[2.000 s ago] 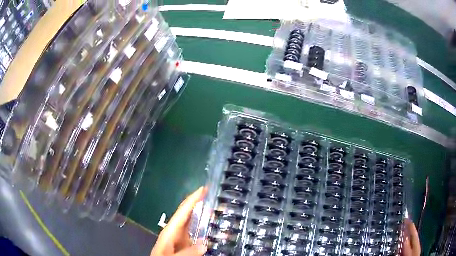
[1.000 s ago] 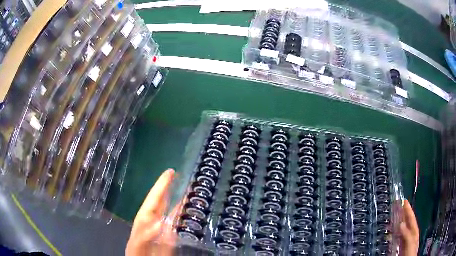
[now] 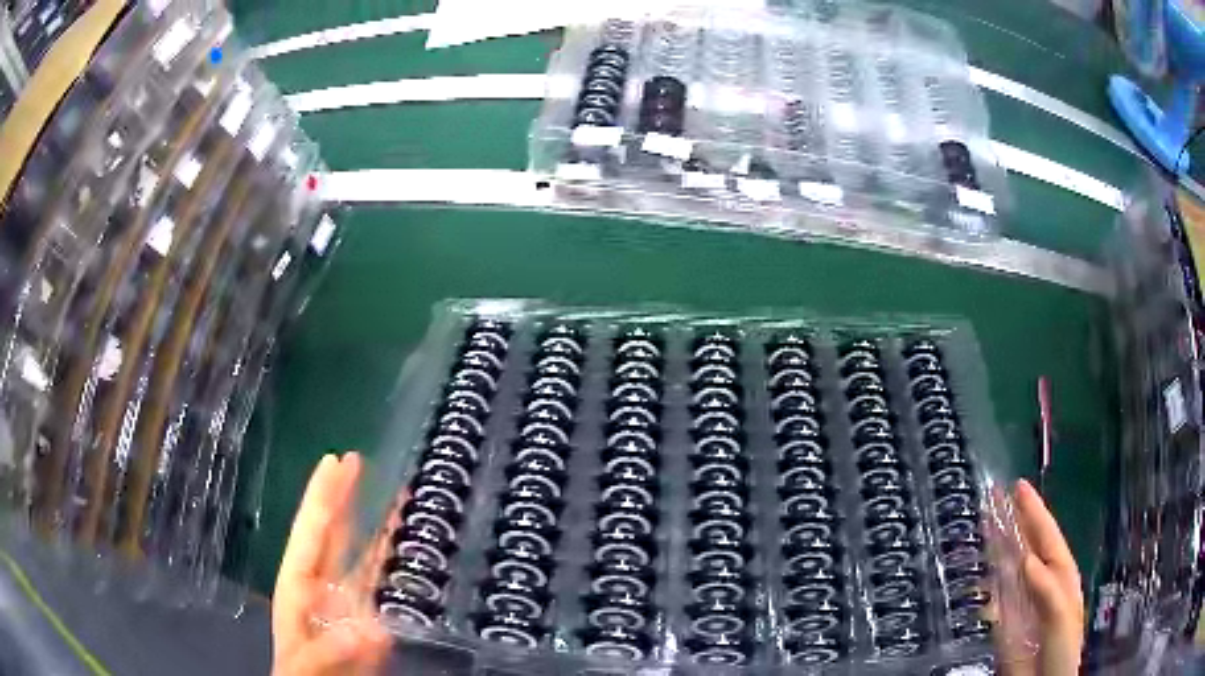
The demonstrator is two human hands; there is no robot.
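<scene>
A large clear blister tray (image 3: 674, 489) with seven rows of round black parts with silvery rings lies in front of me over the green mat. My left hand (image 3: 324, 581) is at its left edge, fingers pointing up, slightly blurred. My right hand (image 3: 1044, 574) is at its right edge with the thumb side along the rim. Both hands are cut off by the bottom of the picture. Whether the tray's underside touches the mat is hidden.
Stacked full trays (image 3: 146, 291) stand at the left and more stacked trays (image 3: 1163, 436) at the right. A sorting tray (image 3: 780, 126) with few black parts lies at the back. A thin pink-red brush (image 3: 1045, 423) lies right of the blister tray. A blue fan (image 3: 1150, 122) shows upper right.
The view has shifted so that everything sits further left. The blister tray now shows more of its near rows and lies squarer in view, with both hands still at its sides.
</scene>
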